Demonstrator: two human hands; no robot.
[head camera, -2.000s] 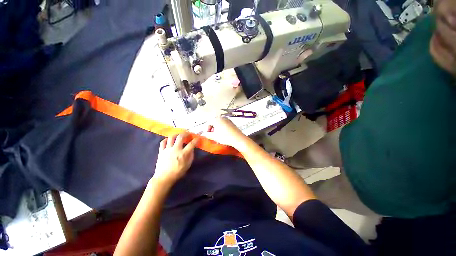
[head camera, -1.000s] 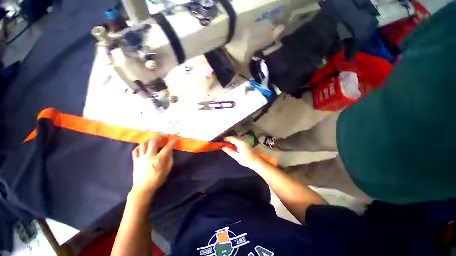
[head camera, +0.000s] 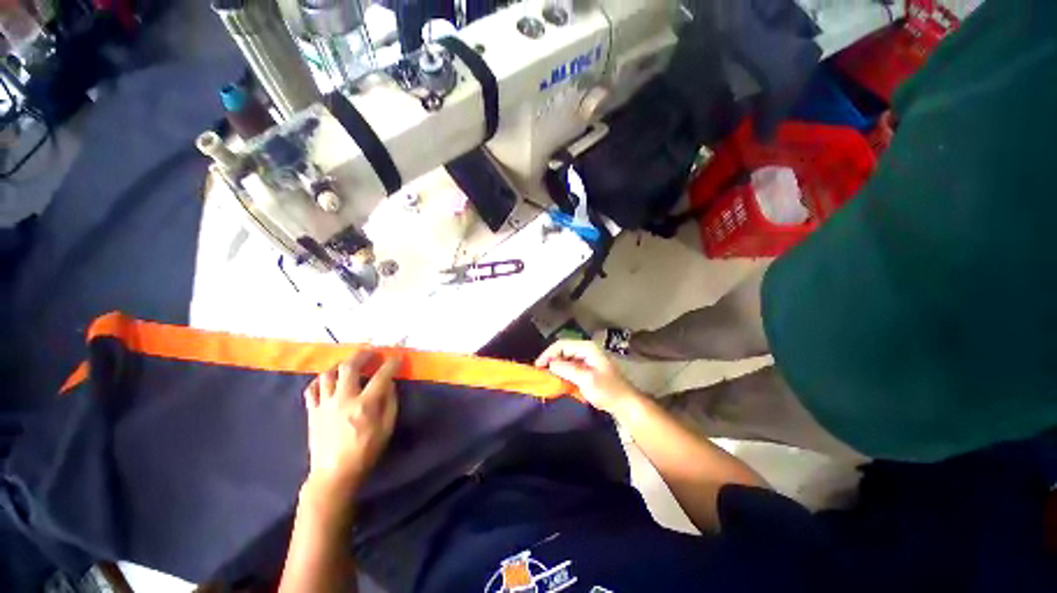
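Observation:
An orange strip (head camera: 249, 350) lies along the upper edge of a dark garment panel (head camera: 214, 440), with its left end folded over. My left hand (head camera: 351, 411) rests on the panel, fingertips on the strip near its middle. My right hand (head camera: 583, 373) pinches the strip's right end between thumb and fingers. The cream sewing machine (head camera: 440, 127) stands beyond the strip; its needle area (head camera: 359, 272) is apart from the cloth in my hands. Small dark-handled thread snips (head camera: 485, 272) lie on the white table (head camera: 406, 315).
A person in a green top (head camera: 916, 266) stands close on the right. A small blue item (head camera: 576, 225) lies at the table's right edge. Red crates (head camera: 742, 227) stand on the floor beyond it. A blue-topped thread cone (head camera: 241, 110) and shiny metal cylinders (head camera: 278, 58) stand behind the machine head.
My right hand has moved right along the orange strip to its end, and the strip now lies straighter. My left hand stays on the strip. The camera view has shifted.

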